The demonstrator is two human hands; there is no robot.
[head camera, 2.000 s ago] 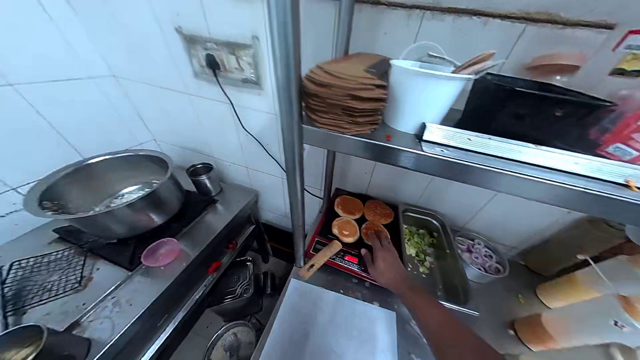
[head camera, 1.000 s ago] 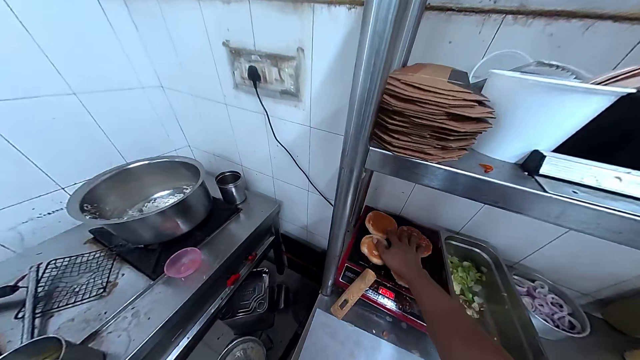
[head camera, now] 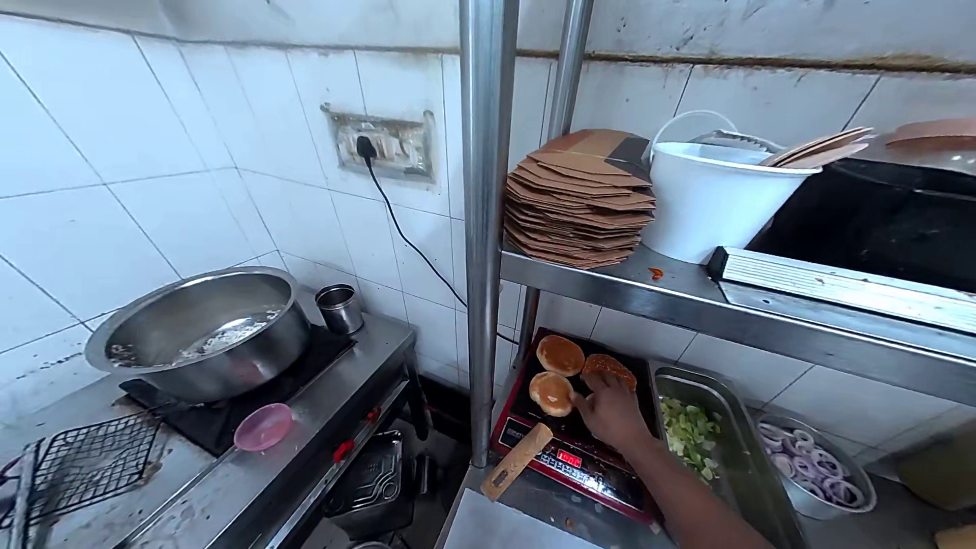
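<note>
My right hand [head camera: 610, 412] reaches over a red-edged induction cooktop [head camera: 518, 435] with a lit display. Its fingertips touch a browned, rough-topped bun half or patty [head camera: 609, 371] at the back right; the hand hides anything under it. Left of the fingers lie two glossy toasted bun pieces, one at the back [head camera: 560, 355] and one nearer [head camera: 551, 393]. A wooden handle [head camera: 517, 462] sticks out over the cooktop's front left edge. My left hand is out of view.
A steel tray of chopped lettuce [head camera: 690, 431] and a bowl of sliced onion rings [head camera: 816, 465] stand to the right. A steel shelf [head camera: 610, 286] with cardboard pieces [head camera: 583, 202] and a white bucket [head camera: 717, 198] overhangs the cooktop. A large steel basin [head camera: 213, 335] sits on the left.
My right hand was over the front right of the cooktop, then covered the right-hand pieces; now it lies at the back right piece, with the front right spot hidden by the hand.
</note>
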